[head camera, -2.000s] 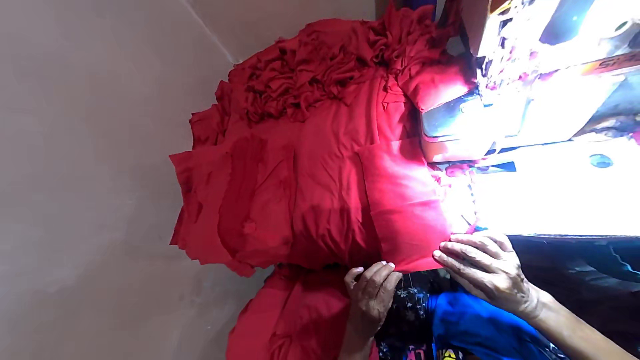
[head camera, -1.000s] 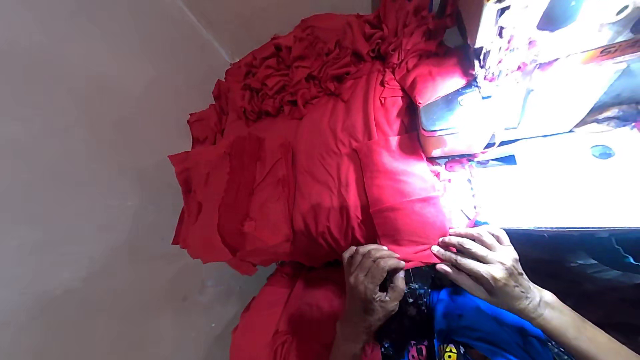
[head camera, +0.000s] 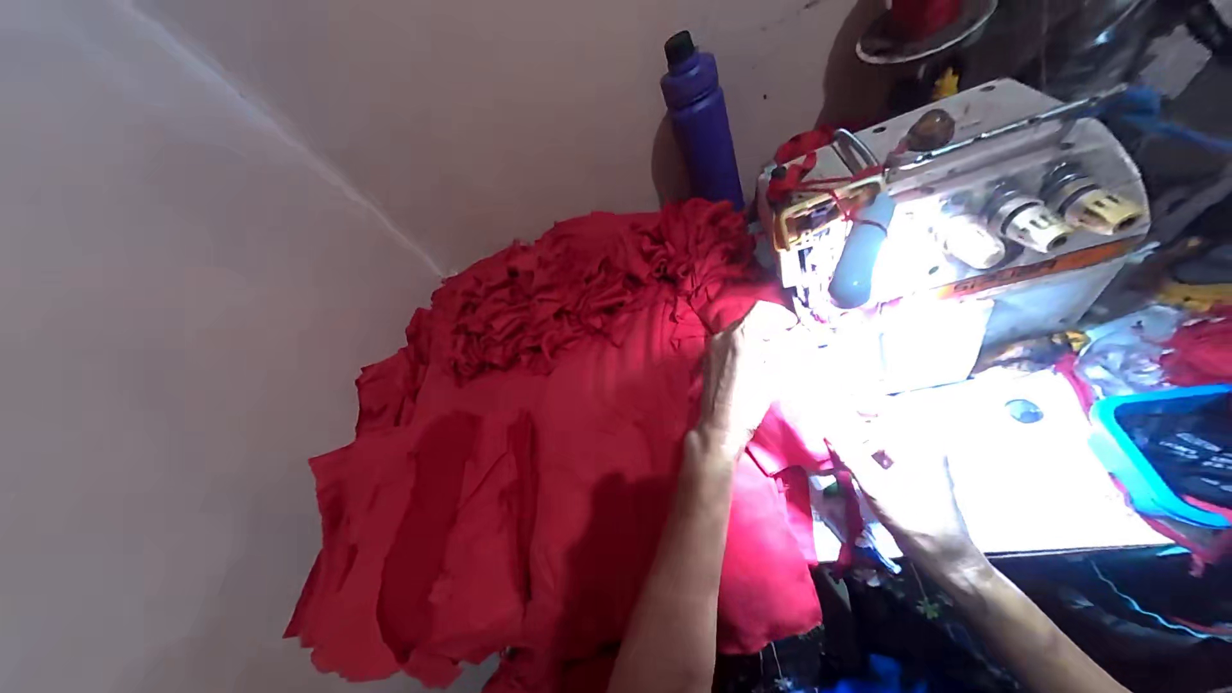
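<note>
A large pile of red fabric (head camera: 577, 433) spreads over the middle of the view, with gathered ruffles along its upper side. Reaching over it, my left hand (head camera: 746, 371) rests on red cloth beside the sewing machine (head camera: 962, 212), its fingers washed out by the bright lamp light. My right hand (head camera: 910, 491) lies lower and to the right, over the white machine bed (head camera: 1039, 481), touching the edge of a red piece. Glare hides the fingertips of both hands and the presser foot area.
A purple bottle (head camera: 707, 130) with a black cap stands against the wall behind the pile. At right lies a blue-rimmed tray (head camera: 1112, 452) near plastic and red scraps. A spool of red thread (head camera: 924, 19) is at the top.
Both hands have moved from the near edge of the red cloth up to the sewing machine. The view has shifted, bringing the bottle and more of the machine into sight.
</note>
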